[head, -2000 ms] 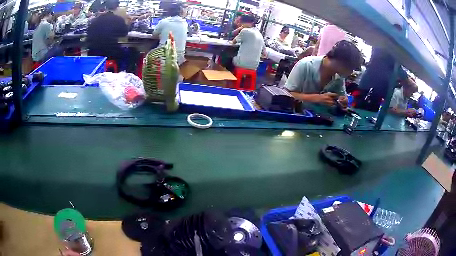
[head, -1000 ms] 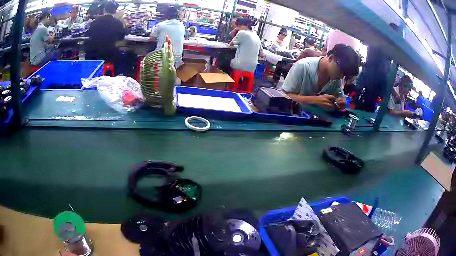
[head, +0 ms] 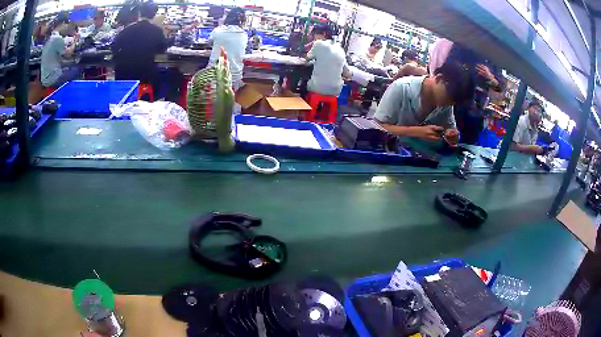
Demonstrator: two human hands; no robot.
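A black headphone (head: 217, 263) lies on the dark green belt in front of me, with a green circuit board (head: 269, 251) in its open cup. A second black headphone (head: 461, 209) lies further right on the belt. A solder wire spool (head: 94, 297) with a bright green flange stands on the tan mat (head: 146, 314). Black discs (head: 254, 311) are stacked in a row to its right. A small skin-toned patch shows below the spool at the bottom edge; I cannot tell what it is. Neither of my hands is clearly in view.
A blue tray (head: 350, 304) at near right holds a dark box (head: 463, 299) and oddments, beside a pink fan (head: 555, 320). A white ring (head: 263, 164), a green fan (head: 211, 104) and a plastic bag (head: 153, 122) are on the far ledge. A person (head: 422, 105) works across the belt.
Both headphones have moved to the right along the belt. The spool, discs and near tray stay in nearly the same places. A far person in dark clothing at right has changed posture.
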